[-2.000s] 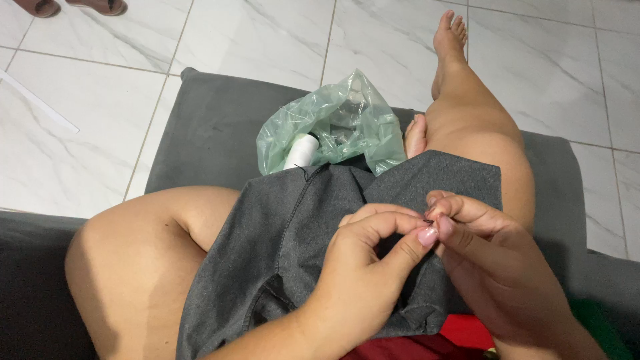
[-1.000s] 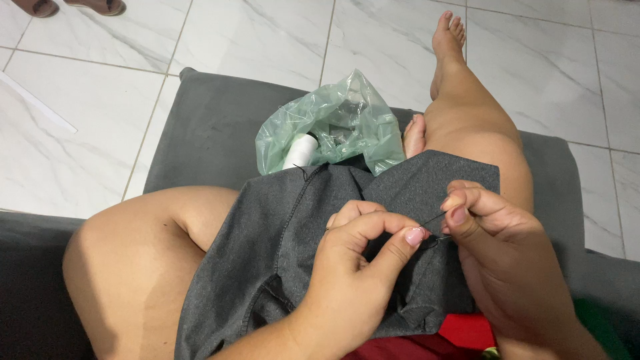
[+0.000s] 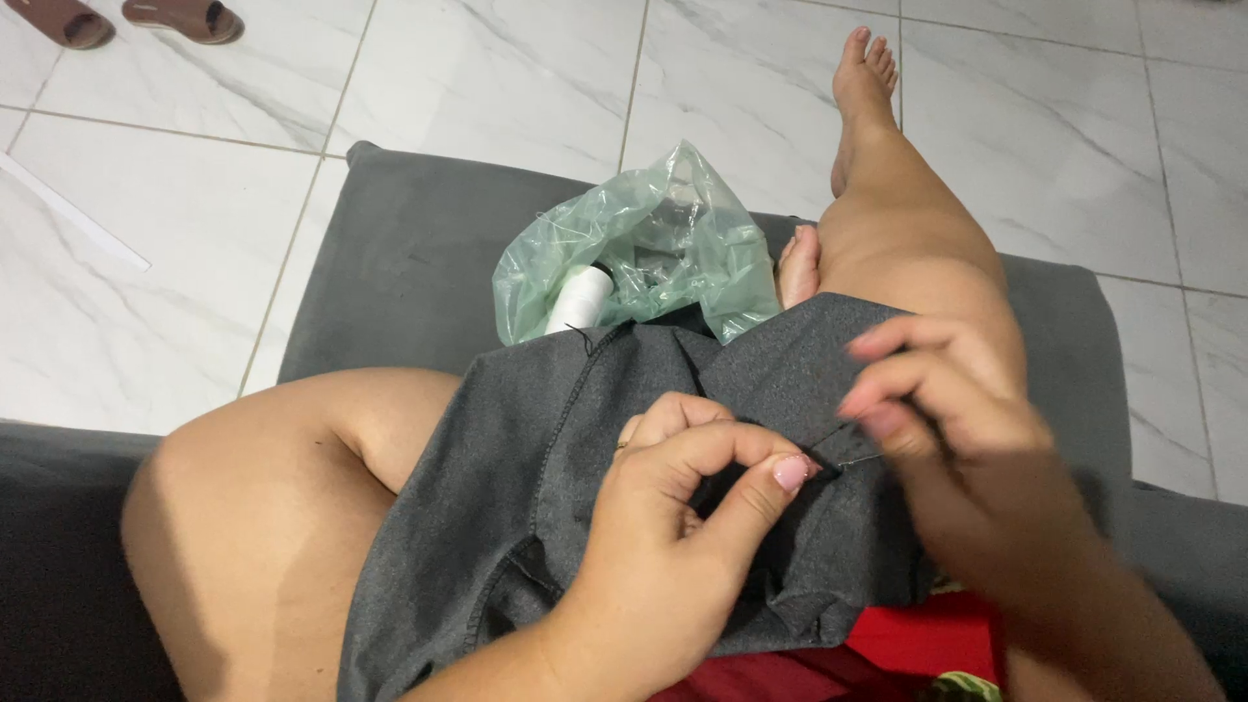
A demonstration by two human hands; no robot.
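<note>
Dark grey fabric with stitched seams lies across my lap. My left hand pinches a fold of this fabric between thumb and index finger, near the middle of the view. Just to its right, my right hand is raised over the cloth and blurred, its fingertips close together. A thin dark thread runs between the two hands; whether the right fingertips hold it or a needle cannot be told. Beyond the fabric, a white thread spool leans in a translucent green plastic bag.
My bare legs rest on a grey upholstered seat, one foot reaching past its edge. Red cloth lies below the grey fabric. On the tiled floor are brown sandals and a white strip.
My right hand has moved a little away from the left fingertips, where both hands' fingers met two seconds ago. The left hand keeps its pinch.
</note>
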